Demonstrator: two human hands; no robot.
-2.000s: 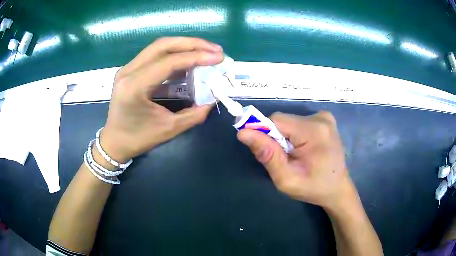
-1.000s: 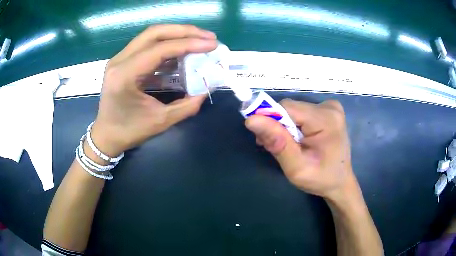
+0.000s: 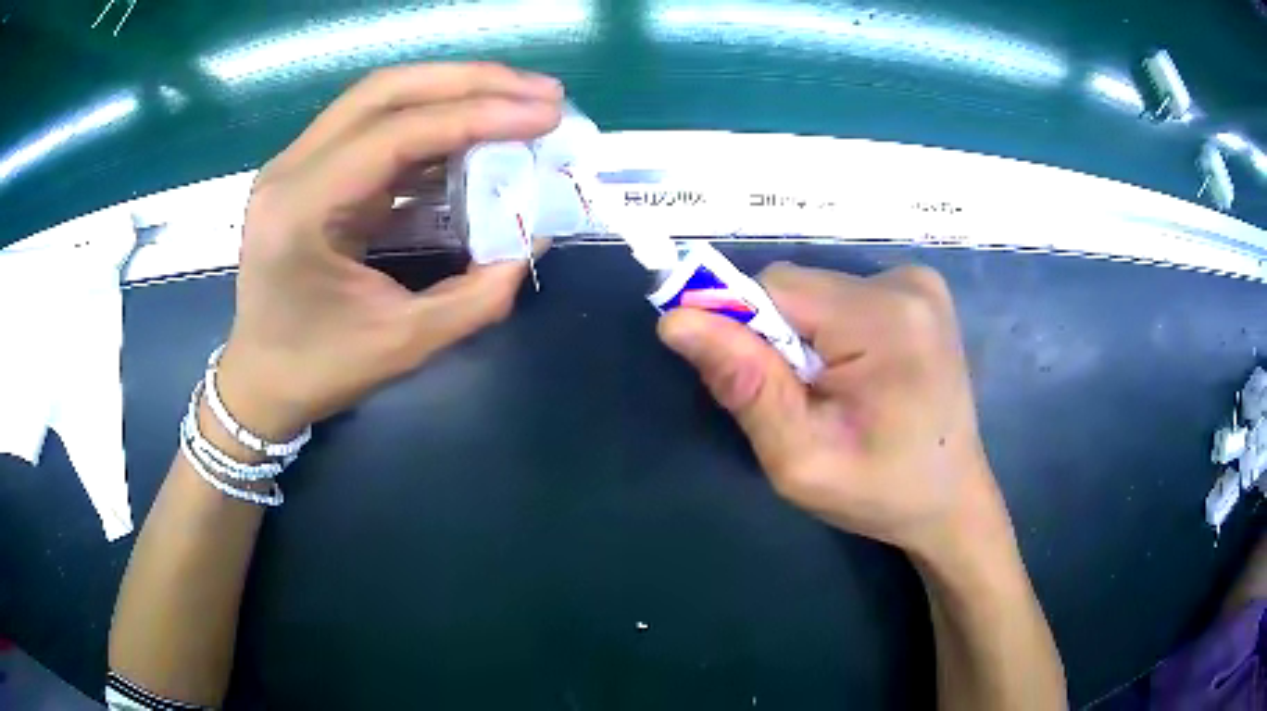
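Observation:
My left hand (image 3: 368, 257) holds two white housings (image 3: 503, 206) side by side between thumb and fingers, above the conveyor edge rail. Thin wires, partly reddish, stick out of their near ends; one hangs down. My right hand (image 3: 848, 396) grips a white glue tube (image 3: 732, 308) with blue and red print between thumb and fingers. The tube's white nozzle points up and left, and its end is at the right-hand housing. Whether the tip touches it, and whether glue is coming out, I cannot tell.
The green conveyor belt (image 3: 778, 90) runs across the far side with a few housings (image 3: 1167, 86) at right. The white edge rail (image 3: 1028, 215) borders the black table (image 3: 556, 556). A white sheet (image 3: 70, 361) lies at left. A pile of housings (image 3: 1226, 458) and a person's purple sleeve (image 3: 1216, 674) are at right.
My left hand and the housings have shifted left and slightly up, and the two housings show more clearly. The tube's nozzle has followed. Housings on the belt have moved.

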